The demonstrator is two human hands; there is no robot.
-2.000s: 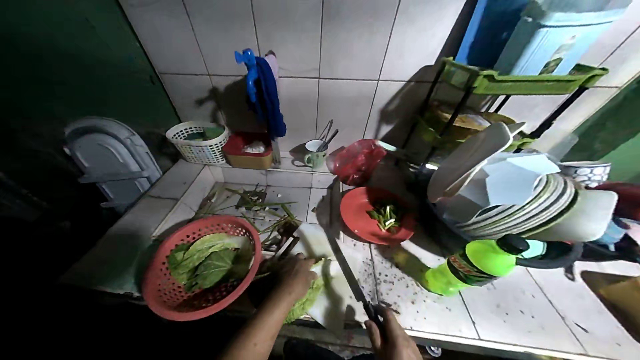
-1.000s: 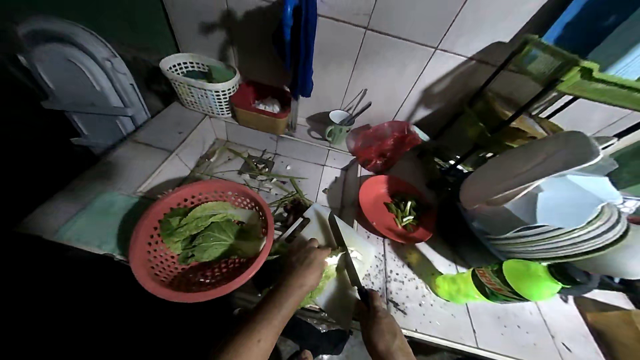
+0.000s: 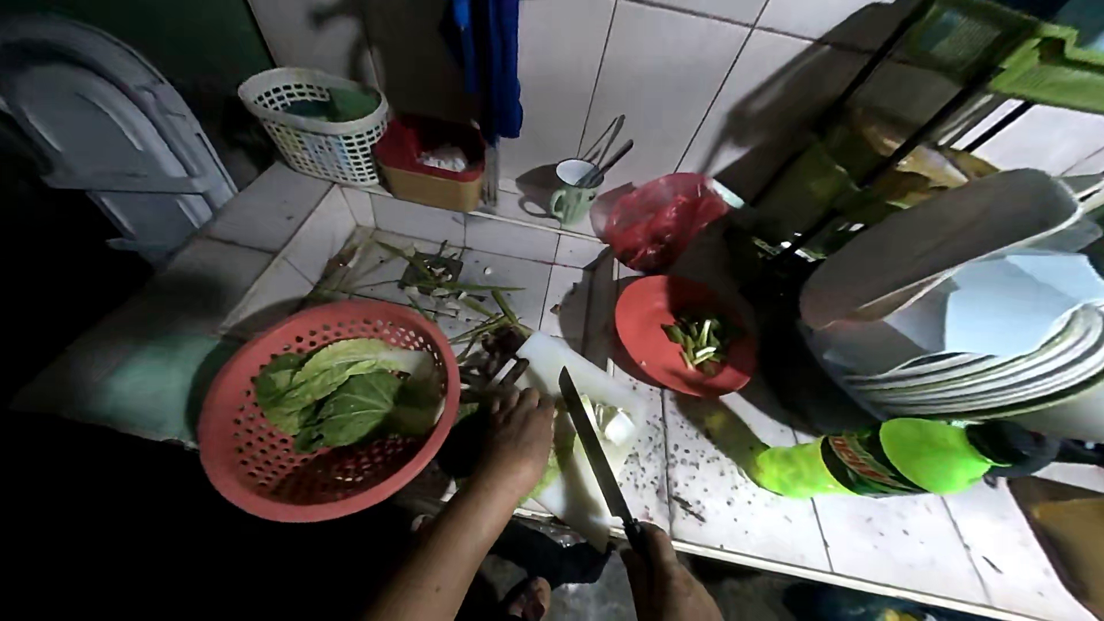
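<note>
My right hand (image 3: pixel 664 565) grips the black handle of a kitchen knife (image 3: pixel 593 440), its blade pointing away over a white cutting board (image 3: pixel 561 358). Fingers bent, my left hand (image 3: pixel 517 431) presses on a leafy vegetable (image 3: pixel 552 470) at the board's left side; the fingertips are partly hidden. White cut pieces (image 3: pixel 614 424) lie just right of the blade. To the left, a red plastic colander (image 3: pixel 220 457) holds green leaves (image 3: pixel 354 401). Beyond the board to the right, a red plate (image 3: pixel 642 323) carries chopped green pieces (image 3: pixel 700 343).
A green bottle (image 3: pixel 871 457) lies on the tiled counter at right, below stacked plates (image 3: pixel 992 371). Stems and scraps (image 3: pixel 440 276) litter the sunken basin. Behind stand a mug (image 3: pixel 573 194) with utensils, a red plastic bag (image 3: pixel 660 220), a white basket (image 3: pixel 319 129) and a red-and-tan container (image 3: pixel 431 177).
The knife blade, over the board throughout, now stands to the left of white cut pieces. My left hand stays on the vegetable. The view has moved closer to the counter.
</note>
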